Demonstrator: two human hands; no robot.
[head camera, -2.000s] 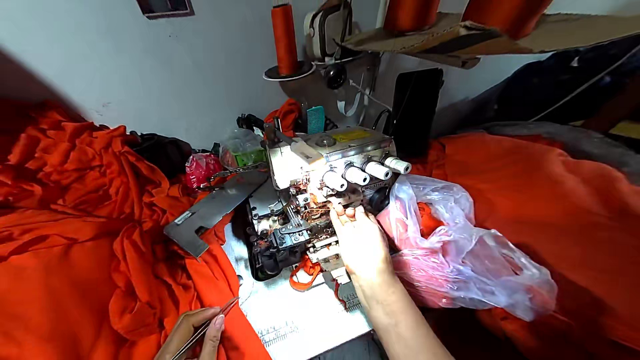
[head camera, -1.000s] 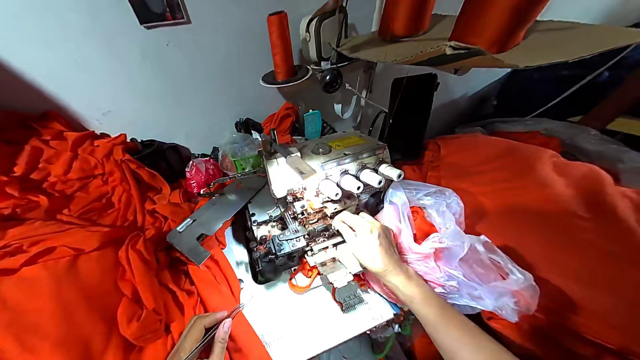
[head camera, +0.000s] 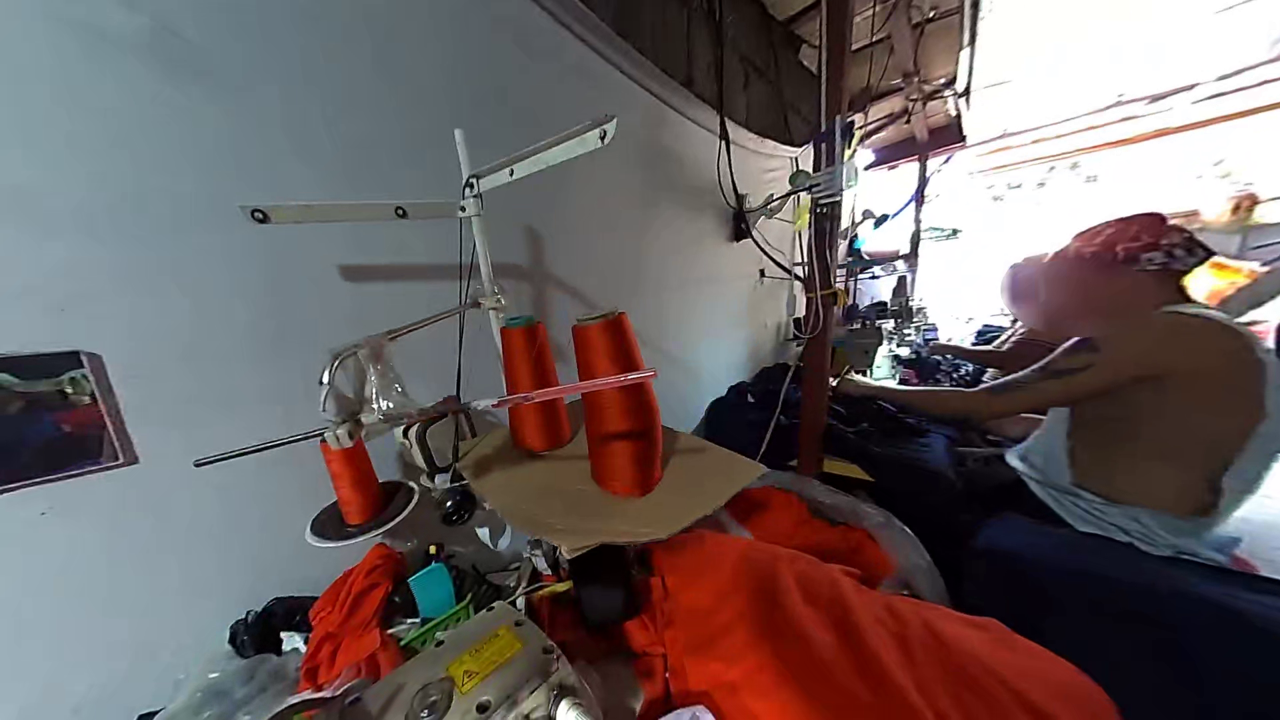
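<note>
Neither of my hands shows in the head view now. At the bottom edge is the top of an overlock sewing machine (head camera: 480, 660) with a yellow caution label; its needle area is out of frame. Behind it, two tall cones of red-orange thread (head camera: 622, 405) stand on a cardboard sheet (head camera: 560, 510). A smaller red-orange thread cone (head camera: 352, 482) sits on a round spool holder at left. A metal thread stand (head camera: 482, 250) with two pale arms rises above them.
Orange-red fabric (head camera: 800, 620) is heaped right of the machine. A dark red post (head camera: 820, 300) stands beyond the cones. At right, a person (head camera: 1150, 380) sits with arms reaching over dark fabric (head camera: 890, 440). A framed mirror or picture (head camera: 65, 420) hangs on the left wall.
The view has swung up and to the right, so both hands have left the frame. One second ago the right hand was at the machine and the left held tweezers.
</note>
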